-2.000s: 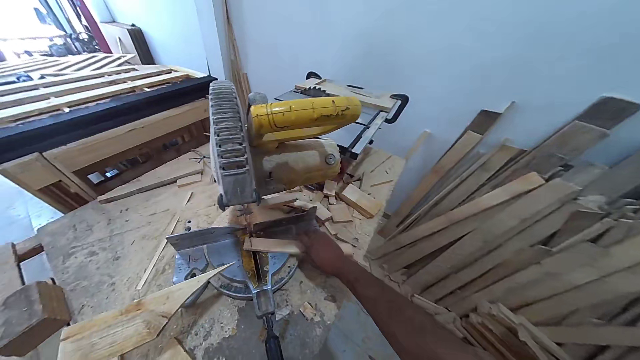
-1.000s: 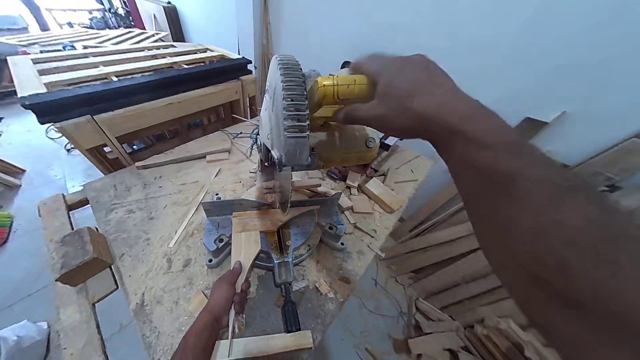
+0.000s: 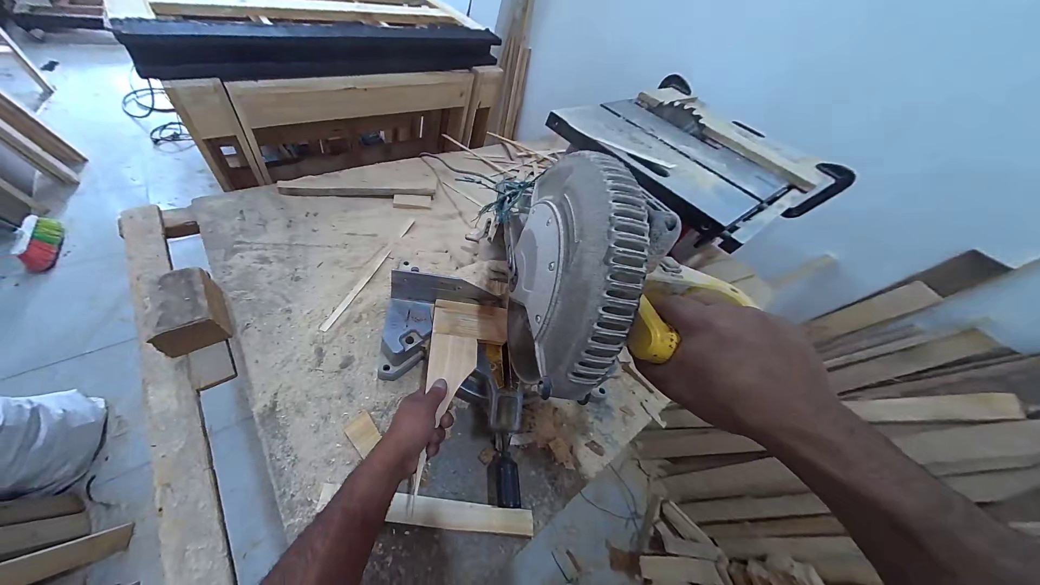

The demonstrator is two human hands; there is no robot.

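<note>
My left hand (image 3: 420, 429) grips the narrow end of a tapered wooden board (image 3: 451, 349), whose wide end lies on the miter saw's base against the metal fence (image 3: 443, 286). My right hand (image 3: 731, 357) is closed around the yellow handle (image 3: 654, 333) of the miter saw (image 3: 581, 268). The saw head is low, and its blade (image 3: 524, 349) stands at the board's right end. Whether the blade touches the wood cannot be told. Below the base, the black miter knob (image 3: 505, 481) points toward me, beside a loose wood strip (image 3: 463, 517).
A table saw (image 3: 691, 154) with its toothed blade showing stands behind, by the wall. Stacked boards (image 3: 910, 439) lean at the right. A wood block (image 3: 191, 313) rests on the bench's left edge. Sawdust and a thin strip (image 3: 366, 276) lie on the benchtop (image 3: 284, 244).
The saw head has come down with my right hand on its handle. Two seconds ago it stood raised with no hand on it. My left hand still holds the tapered board, as one second ago.
</note>
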